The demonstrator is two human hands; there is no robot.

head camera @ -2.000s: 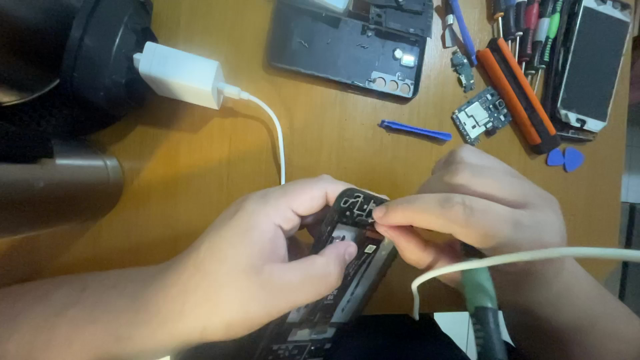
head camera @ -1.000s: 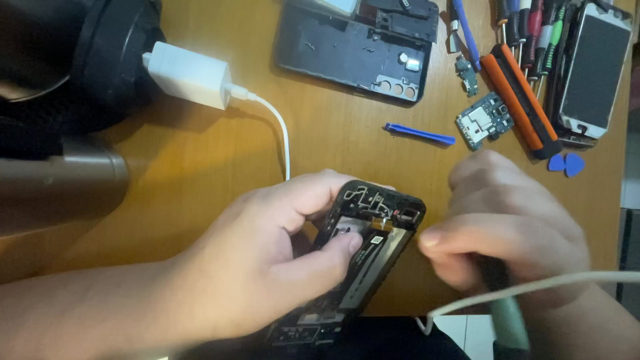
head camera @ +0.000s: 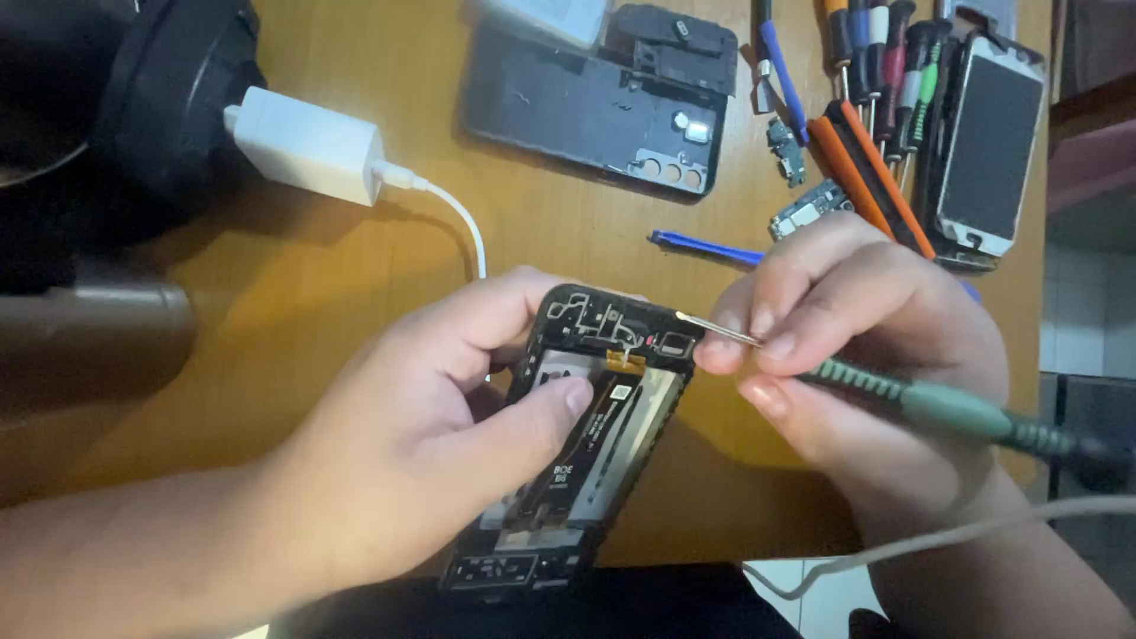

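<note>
My left hand grips an opened smartphone frame by its left edge, the thumb lying over the inner side. The frame is tilted, its top end away from me, and a black flex cable with orange tape runs down its middle. My right hand holds a green-handled tool with a thin metal tip, likely a soldering iron; its green grip passes under the fingers. The tip is at the frame's upper right corner; whether it touches cannot be told.
A white charger with its cable lies left. Beyond the hands are a phone back cover, a blue pry tool, a circuit board, an orange-and-black tool, several screwdrivers and a white-framed phone.
My right hand moved off the frame's top end to the right, then the green tool turned in it, so its metal tip now points at the frame. My left hand keeps its hold.
</note>
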